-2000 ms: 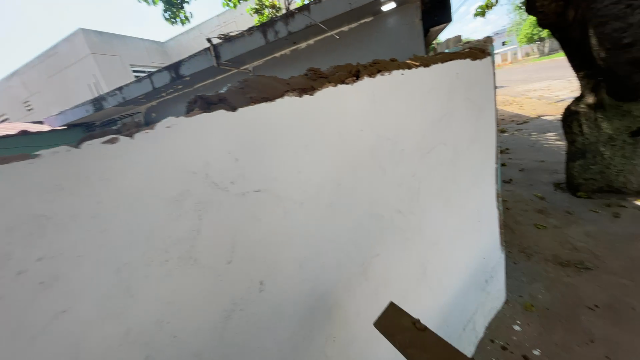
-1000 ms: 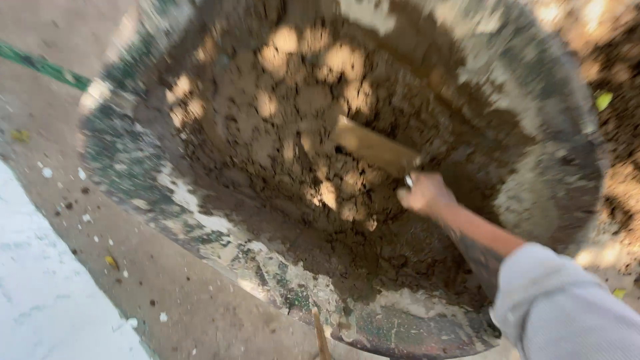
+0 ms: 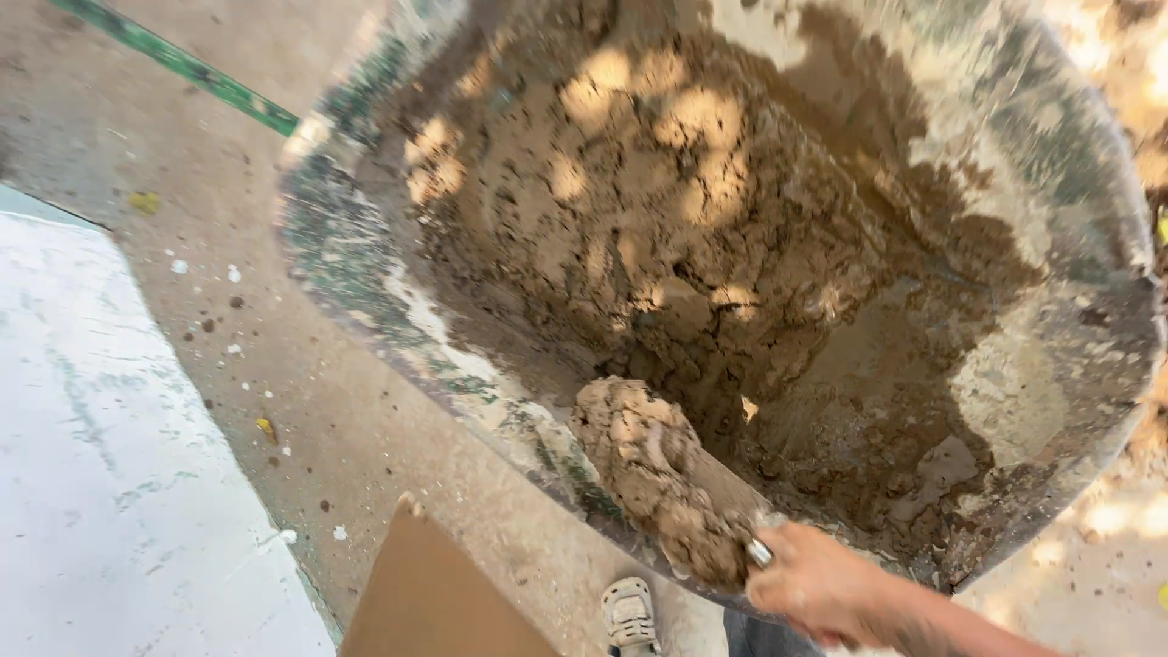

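My right hand [image 3: 817, 584] is closed around the handle of a trowel [image 3: 730, 484], whose blade carries a thick heap of wet brown mortar [image 3: 639, 456]. The loaded blade is over the near rim of a wheelbarrow tray [image 3: 1013, 401], its green paint worn and crusted. More mortar [image 3: 584, 201] lies inside the tray, with a scooped hollow beside the trowel. A flat brown board [image 3: 438, 593] juts up from the bottom edge, left of the trowel. My left hand is out of view, so whether it holds the board does not show.
At the left stands a white-plastered wall [image 3: 119, 438]. A green bar [image 3: 182, 68] runs from the tray's far left rim. My shoe [image 3: 630, 611] is on the concrete ground [image 3: 365, 456] below the tray. Sunlit soil lies along the right side.
Two seconds ago the view was on the wall. Since one second ago, my right hand has moved from the middle of the tray to its near rim, and the trowel now bears a heap of mortar.
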